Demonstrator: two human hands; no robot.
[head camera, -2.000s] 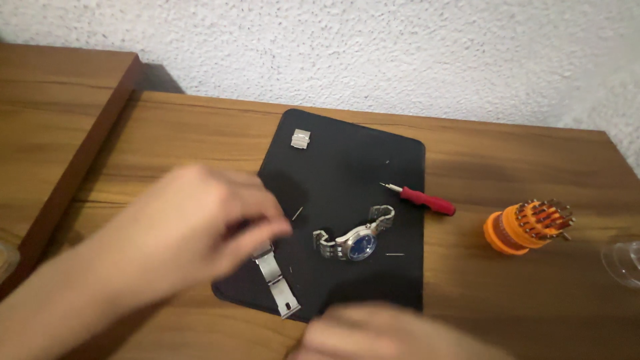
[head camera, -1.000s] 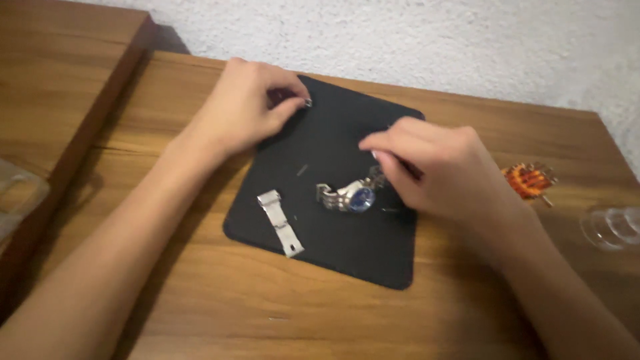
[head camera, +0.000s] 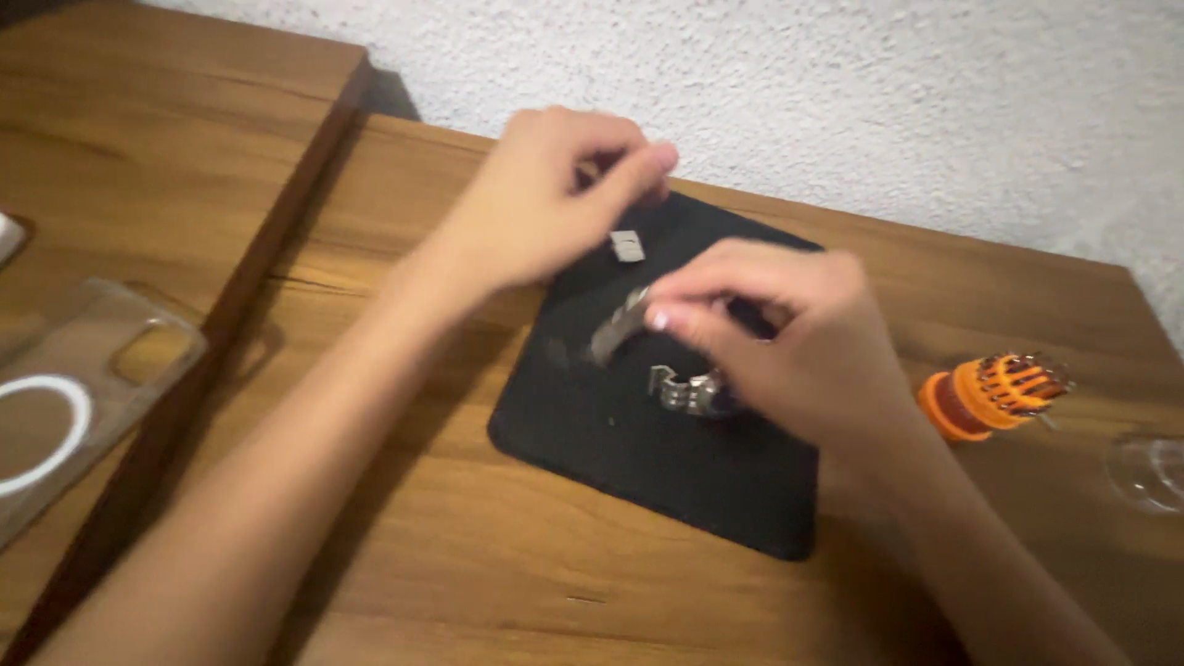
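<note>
My right hand (head camera: 786, 324) pinches a metal watch clasp piece (head camera: 620, 328) over the middle of the black mat (head camera: 666, 490). Below its fingers lies the wristwatch (head camera: 694, 393) with a metal bracelet, its dial mostly hidden by the hand. My left hand (head camera: 573, 194) is raised at the mat's far left corner, thumb and index finger drawn together; blur hides whether anything small is between them. Just below that hand, small metal bracelet links (head camera: 627, 246) rest on the mat. The red-handled screwdriver is not visible.
An orange bit holder (head camera: 990, 398) full of bits stands right of the mat, with a clear round container (head camera: 1147, 472) beyond. A clear phone case (head camera: 102, 370) lies on the raised wooden surface (head camera: 166, 92) at left. A thin pin (head camera: 585, 599) is on the table near the front.
The clasp piece lay on the mat's left part a second ago; my right hand now holds it up. Two seconds ago the red screwdriver showed at the mat's right edge.
</note>
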